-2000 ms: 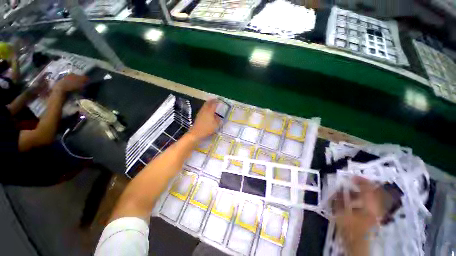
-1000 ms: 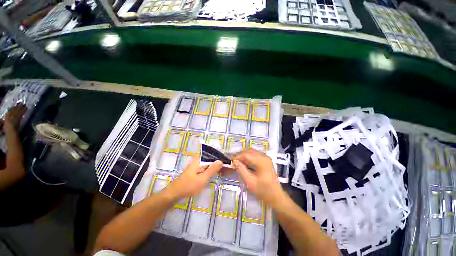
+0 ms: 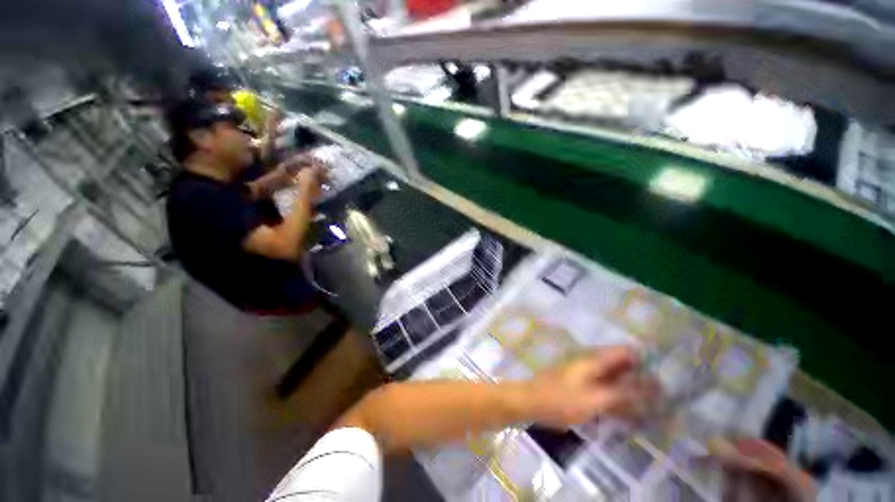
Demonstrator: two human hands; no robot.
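Note:
The blister tray point(image 3: 775, 355) lies in front of me with rows of yellow-edged frames point(image 3: 512, 328), all blurred. One dark-rimmed frame point(image 3: 562, 276) sits at its far left corner. My left hand point(image 3: 594, 385) is over the middle of the tray, fingers bent and blurred; whether it holds anything cannot be told. My right hand point(image 3: 761, 471) is low at the right, blurred and partly cut off by the bottom edge. A white strip with black rectangles point(image 3: 554, 443) lies below my left hand, partly hidden by it.
The fanned sheet stack point(image 3: 437, 299) lies left of the tray. A small pale fan point(image 3: 368, 240) is beyond it. Another person point(image 3: 231, 211) works further left. The green conveyor belt point(image 3: 608, 201) runs along the far side. Part of the waste pile point(image 3: 844, 456) shows at right.
The view has swung left and tilted. My hands were together over the tray with a black piece between them; now they are apart, and no black piece is clearly visible in either.

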